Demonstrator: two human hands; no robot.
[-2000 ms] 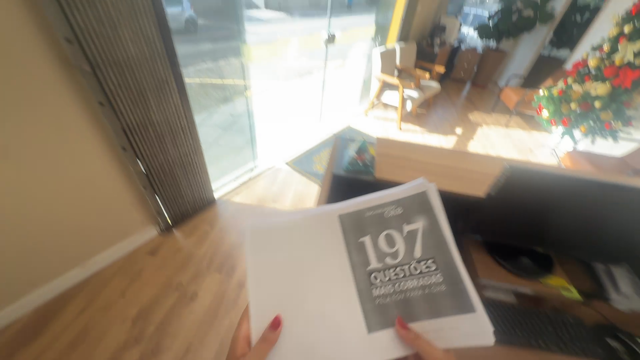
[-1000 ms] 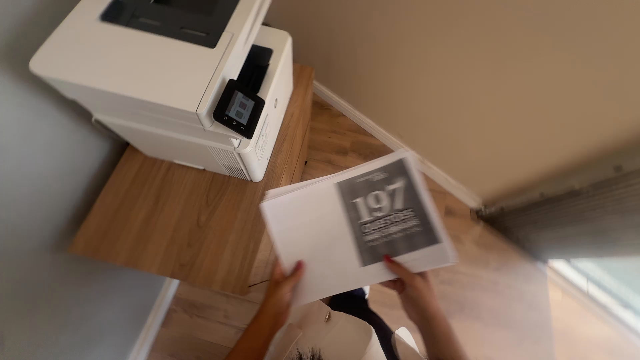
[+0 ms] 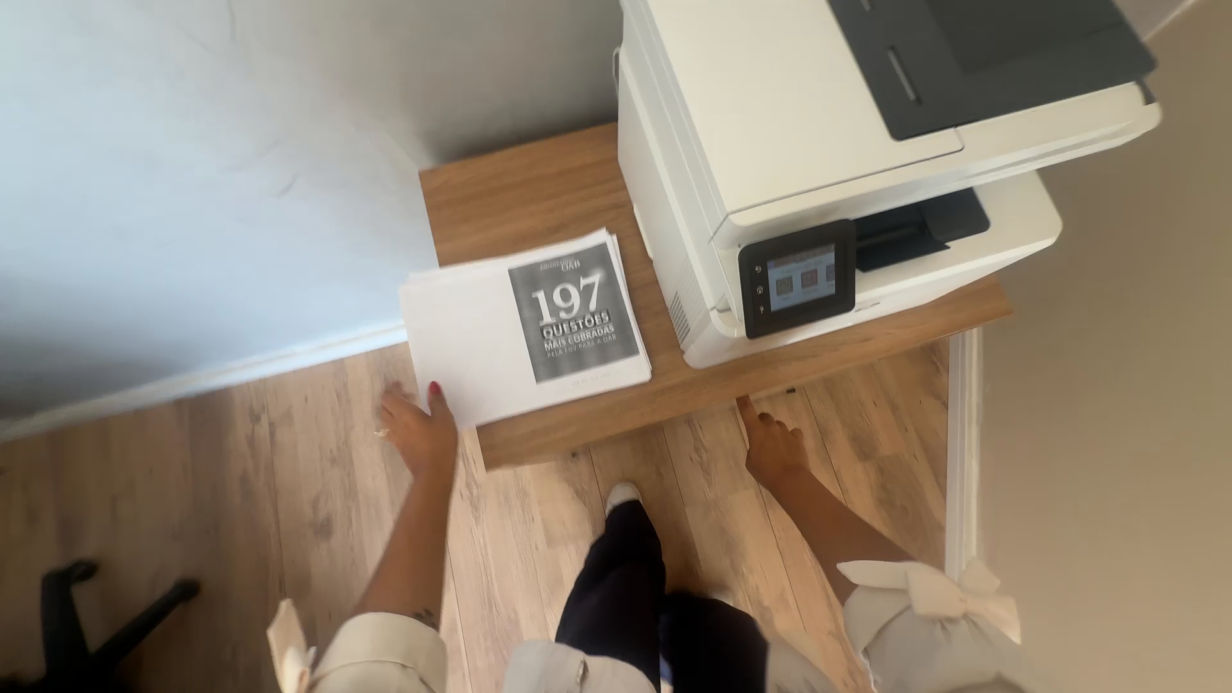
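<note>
A stack of printed paper (image 3: 462,327), its top sheet bearing a dark printed panel on the right half, lies on the left part of a wooden table (image 3: 539,433) and juts past its left edge. At the stack's lower left corner is my left hand (image 3: 421,430), thumb on top at the edge and fingers spread beyond it; whether it still grips the paper is hard to tell. My right hand (image 3: 773,445) is at the table's front edge, below the printer, index finger pointing up toward the edge and holding nothing visible.
A white multifunction printer (image 3: 770,106) with a lit touch panel (image 3: 797,279) stands on the table, right of the stack. Walls rise behind and to the right. Dark chair-base legs (image 3: 115,626) show at lower left on the wood floor. My shoe (image 3: 623,495) is below the table.
The paper stack, held in both hands in the earlier frames, now rests on the table. My right hand has let go of it and is below the printer. The view has swung strongly.
</note>
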